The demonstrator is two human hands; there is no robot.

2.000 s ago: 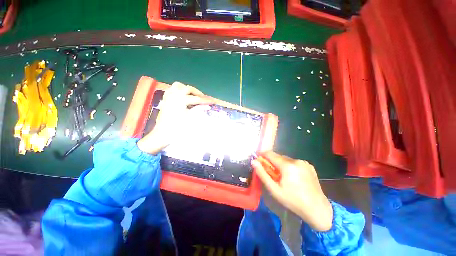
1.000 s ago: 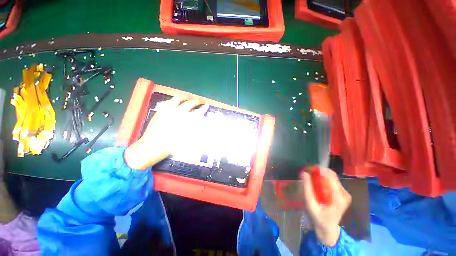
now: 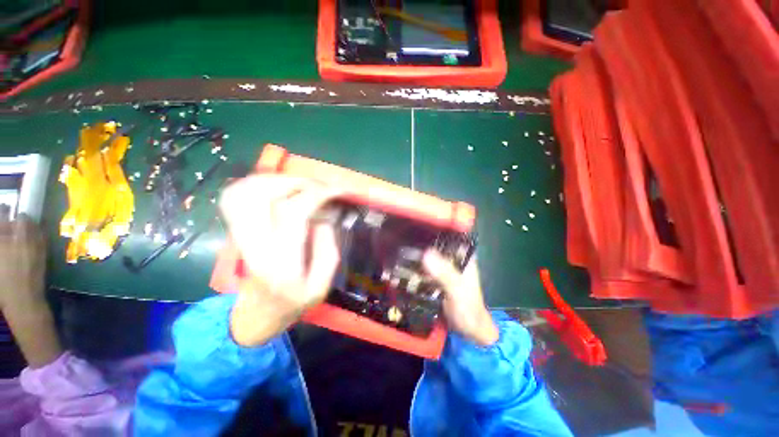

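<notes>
The open tablet unit [image 3: 384, 265] lies tilted over its orange-red foam tray [image 3: 376, 335], its right end overlapping the tray's right rim. Dark board parts and small components show inside it. My left hand [image 3: 282, 247], bright and blurred, is curled around the tablet's left part and hides that end. My right hand [image 3: 461, 294] holds the tablet's right end, fingers over its inner side. The red-handled tool [image 3: 574, 324] lies at the bench edge, right of the tray, touched by no hand.
Yellow flex strips [image 3: 98, 192] and tangled black cabled parts [image 3: 171, 175] lie left. Stacked red foam trays [image 3: 615, 188] lean at right. Trayed tablets, one at top centre [image 3: 410, 72], stand beyond the dark rail [image 3: 231, 90]. Another person's hand [image 3: 26, 273] is at far left, by a white tray [image 3: 34, 183].
My right hand has let go of the red tool and moved left onto the tablet. My left hand has shifted to grip the tablet's left side. The tablet has moved in its tray, and its glare is gone.
</notes>
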